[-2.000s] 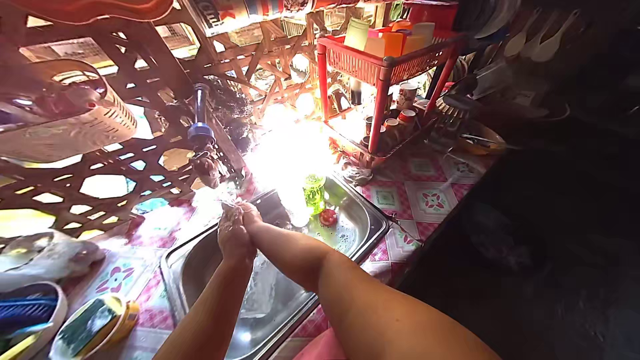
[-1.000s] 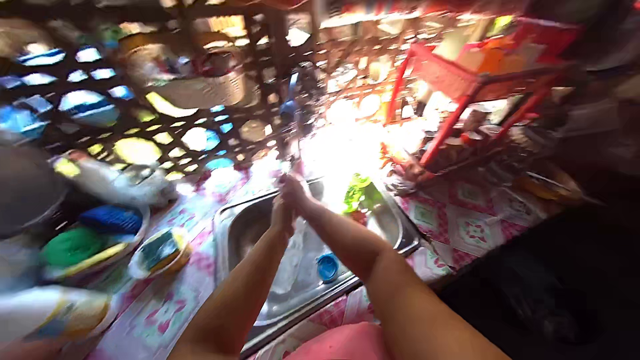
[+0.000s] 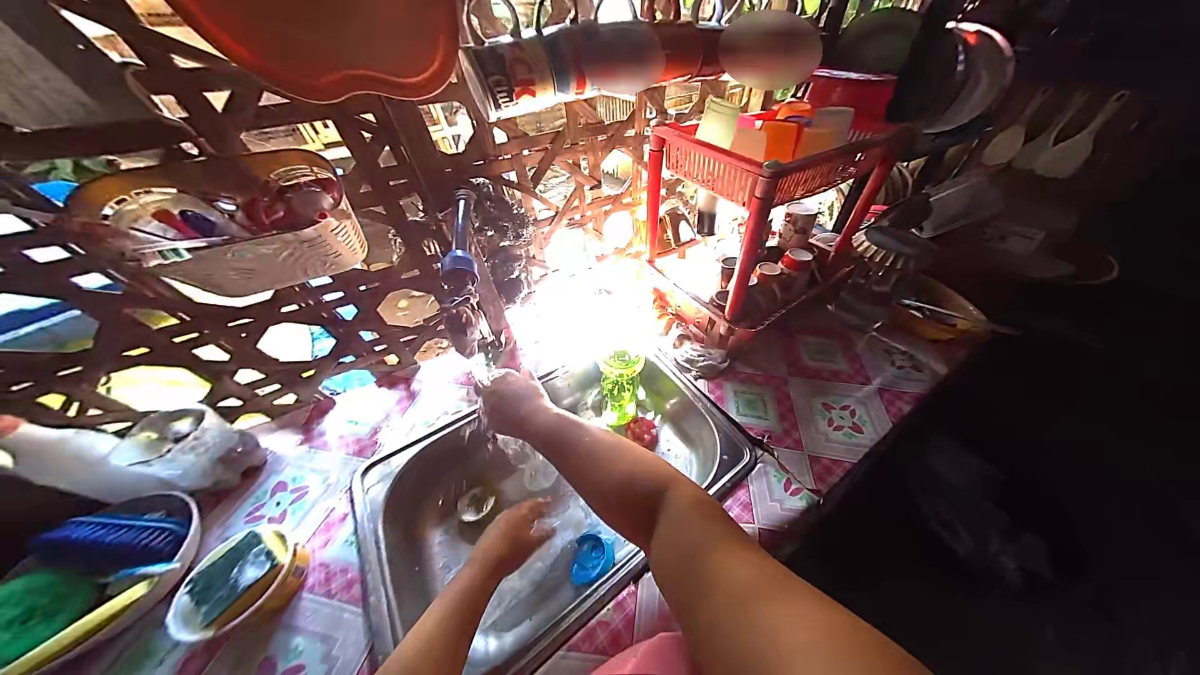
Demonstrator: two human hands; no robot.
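Observation:
My right hand [image 3: 512, 403] is under the tap [image 3: 461, 319] with water running over it; whether it holds anything is unclear. My left hand [image 3: 516, 536] hovers over the bowl of the stainless steel sink [image 3: 403, 525], its fingers apart and nothing seen in it. To its right lies a blue plastic lid [image 3: 592, 560]. A green transparent bottle [image 3: 621, 386] stands at the sink's far right, beside a red object [image 3: 641, 432]. A clear round object [image 3: 476, 503] lies in the bowl to the left, near the drain area.
A sponge in an oval tub [image 3: 234, 581] and a basin with a blue brush [image 3: 112, 542] stand left of the sink. A red plastic rack [image 3: 761, 187] with cups rises at the back right. A basket [image 3: 253, 258] hangs on the lattice wall. A patterned cloth [image 3: 844, 417] covers the counter.
My hands, together near the tap before, are now apart: the left has come down toward me over the sink, the right stays by the tap. The view has swung.

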